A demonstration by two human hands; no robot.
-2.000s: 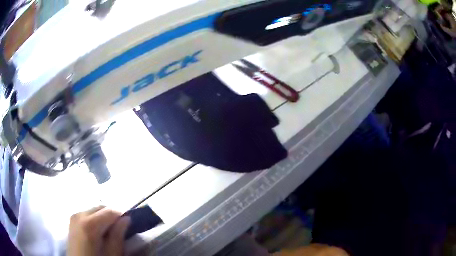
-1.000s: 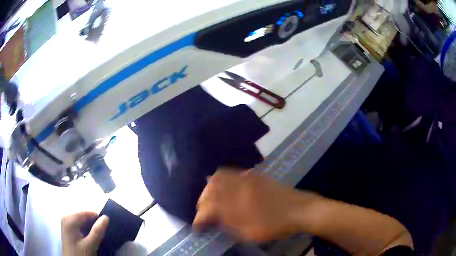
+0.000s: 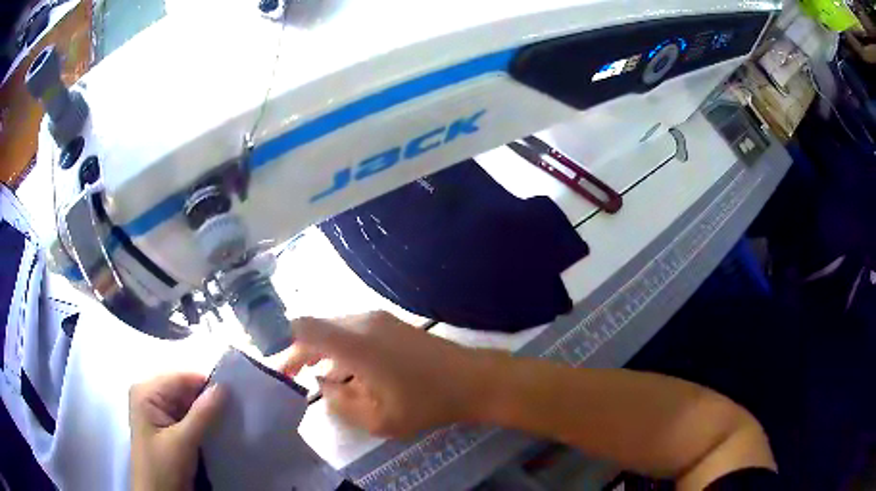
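Observation:
My left hand (image 3: 171, 427) pinches a grey-faced fabric piece (image 3: 257, 432) with a dark upper edge, in front of the needle area. My right hand (image 3: 384, 376) has curled fingers at the piece's upper right edge, just below the grey cylinder (image 3: 259, 312) beside the needle. Its fingertips are partly hidden. The presser foot area is too bright to make out. A stack of curved navy pieces (image 3: 461, 249) lies under the machine arm, right of the needle.
The white JACK machine arm (image 3: 384, 115) crosses above the work. Red-handled snips (image 3: 576, 177) lie behind the navy stack. A ruler tape (image 3: 624, 307) runs along the table's near edge. Pale cloth with dark strips (image 3: 48, 374) hangs at left.
My right hand has moved left from the navy stack to the piece in my left hand. A grey face now shows where a dark one showed. The view has shifted.

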